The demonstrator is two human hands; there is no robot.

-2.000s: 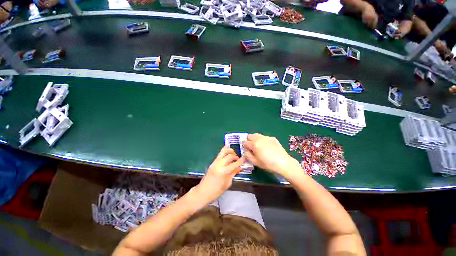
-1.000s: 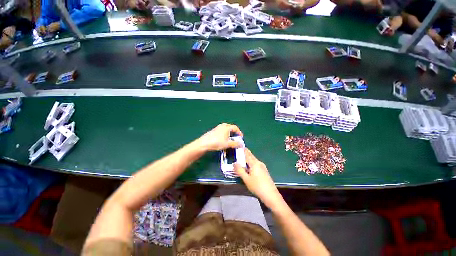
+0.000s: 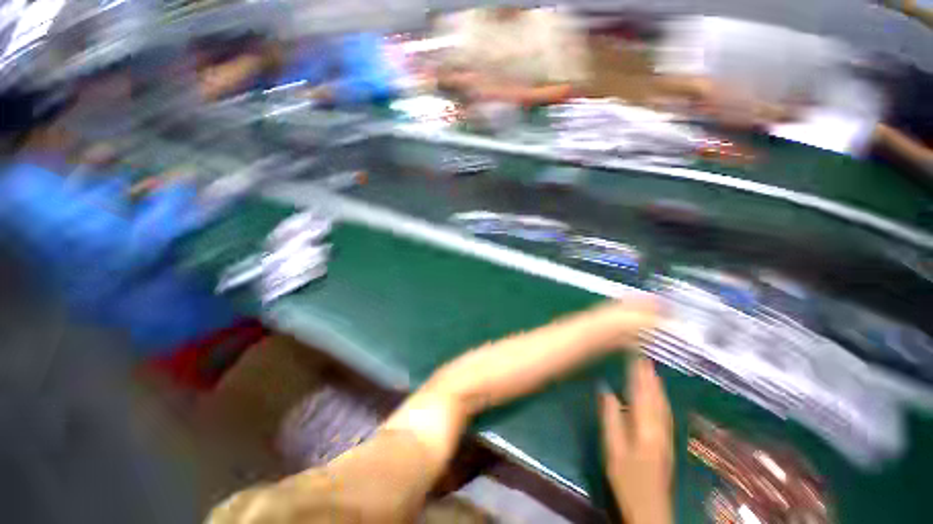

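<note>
The frame is heavily blurred. My left hand (image 3: pixel 636 313) reaches across the table to the left end of the row of stacked white frames (image 3: pixel 783 374) beside the belt. Its fingers are smeared, and I cannot tell whether they grip anything. My right hand (image 3: pixel 639 435) is below it, over the green table (image 3: pixel 465 297), with fingers apart and nothing visible in it. The heap of small copper-coloured parts (image 3: pixel 762 476) lies right of my right hand, partly cut off by the bottom edge.
Loose white frames (image 3: pixel 292 256) lie at the table's left. Blurred part-assembled units (image 3: pixel 604 251) sit on the dark belt. A box with pale pieces (image 3: pixel 327 422) is below the table edge. A person in blue (image 3: pixel 102 241) is at left; others sit across the belt.
The view has swung left. Both hands have left the front edge spot, my left reaching out to the stack row. The short white stack they held is no longer seen there.
</note>
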